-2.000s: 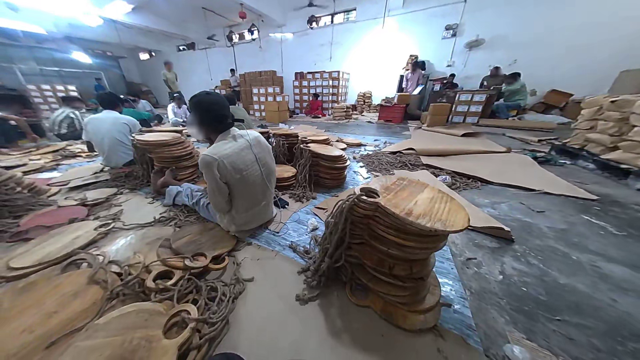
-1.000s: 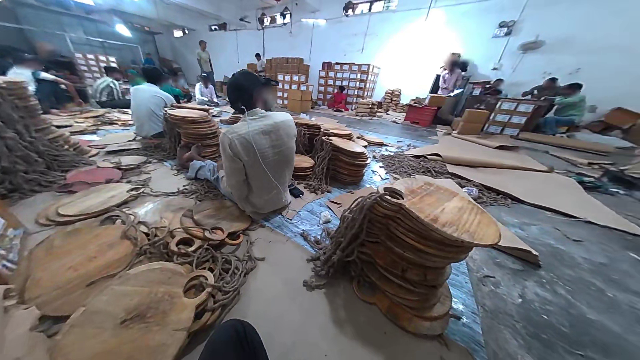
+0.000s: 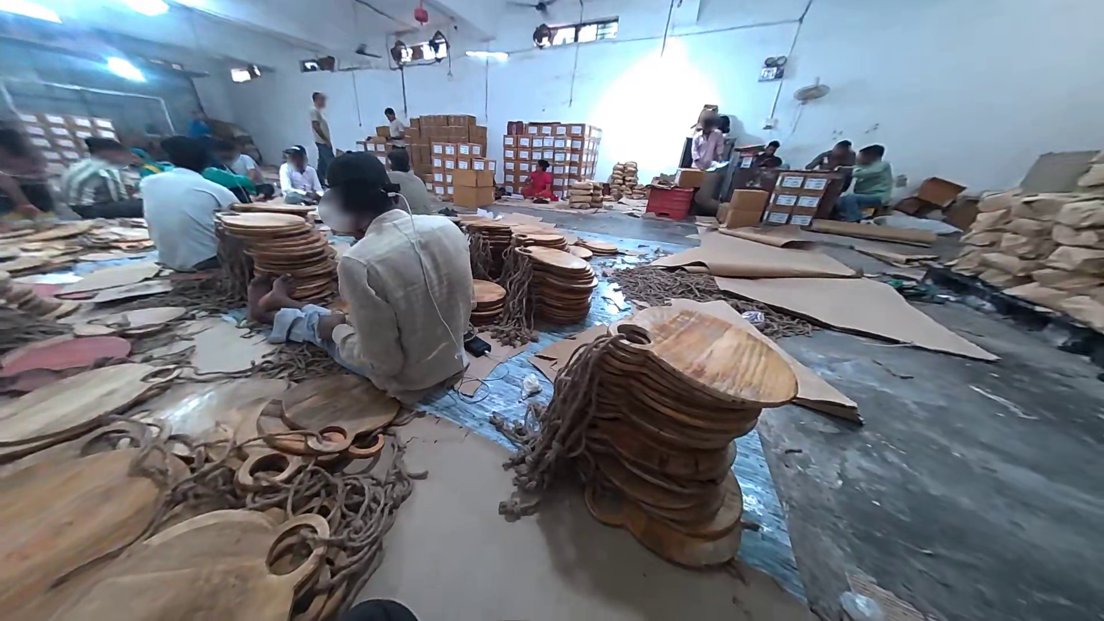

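Neither my left hand nor my right hand shows in the head view. A tall, uneven stack of round wooden boards [image 3: 724, 354] stands on brown paper right of centre, with knotted ropes [image 3: 569, 405] hanging from the ring handles on its left side. At the lower left lie several wooden boards with ring handles [image 3: 198, 561], overlapping flat on the floor. Tangled rope [image 3: 362, 509] spreads among and beside them. A small dark rounded thing [image 3: 379, 611] shows at the bottom edge; what it is cannot be told.
A person in a light shirt [image 3: 405, 293] sits on the floor just ahead, beside another board stack [image 3: 276, 250]. Brown paper sheets [image 3: 845, 310] lie at the right, near a rope pile [image 3: 673, 289]. Several people and cartons [image 3: 552, 147] are farther back; wrapped bundles [image 3: 1026, 241] stand far right.
The view has shifted slightly. The dark shape at the bottom edge shows less than a second ago. The board stack and the seated person ahead have not plainly moved.
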